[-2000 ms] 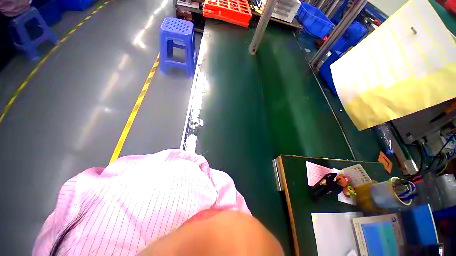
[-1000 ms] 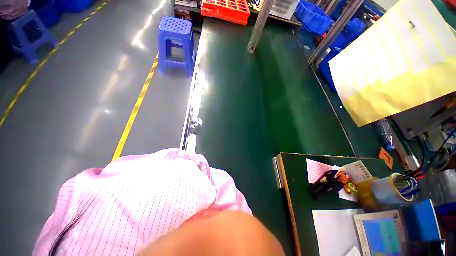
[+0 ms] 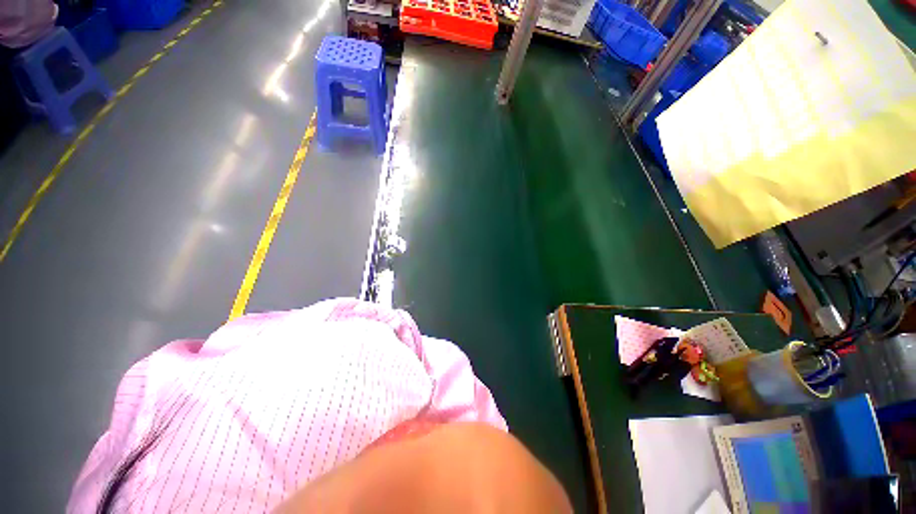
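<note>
A pink striped sleeve (image 3: 281, 392) fills the lower left. A blurred patch of bare skin, very close to the camera, emerges from it at the bottom centre. It seems to be part of my left hand or arm (image 3: 432, 477); no fingers show, so its grip cannot be told. My right hand is not in view. Nearest on the raised board are a tester with a lit blue-green screen (image 3: 771, 470), cut off by the bottom edge, a white paper sheet (image 3: 673, 457) beside it and a pen cup (image 3: 788, 379).
The green bench (image 3: 482, 211) runs away from me, with a metal post (image 3: 517, 55) and a red tray (image 3: 452, 22) at its far end. A white and yellow sheet (image 3: 793, 120) hangs at the right. Blue stools (image 3: 352, 90) stand left of the bench. A person's sleeve shows top left.
The view has shifted very slightly, so the far tray and stool sit a little further left. The sleeve and skin patch look almost unchanged.
</note>
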